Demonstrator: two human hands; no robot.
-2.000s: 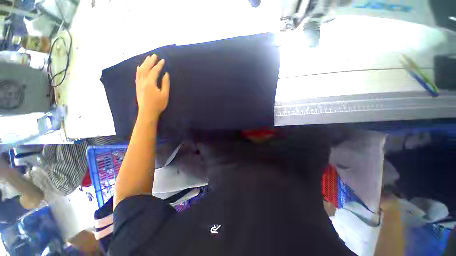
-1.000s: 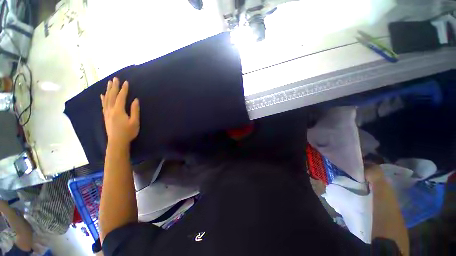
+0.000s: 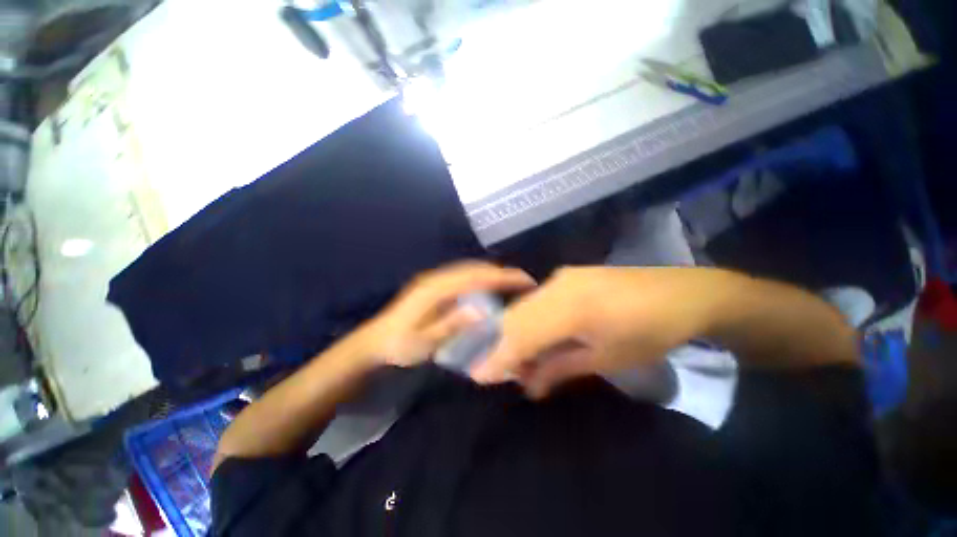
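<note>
A large dark garment panel lies on the white table, its upper right corner at the bright lamp by the presser foot and needle. My left hand and my right hand meet over my lap, off the panel. Between their fingers is a small pale grey piece, blurred; it looks like cloth, but I cannot tell for sure. Both hands are blurred by motion.
A ruler strip runs along the table's front edge. Yellow-green and blue tools and a flat black rectangle lie at the right. A blue basket stands below left. White pieces hang by my lap at right.
My left hand has left the dark panel and moved right. My right hand has come up from beside the white pieces, and both now meet at a small pale piece. The view has turned.
</note>
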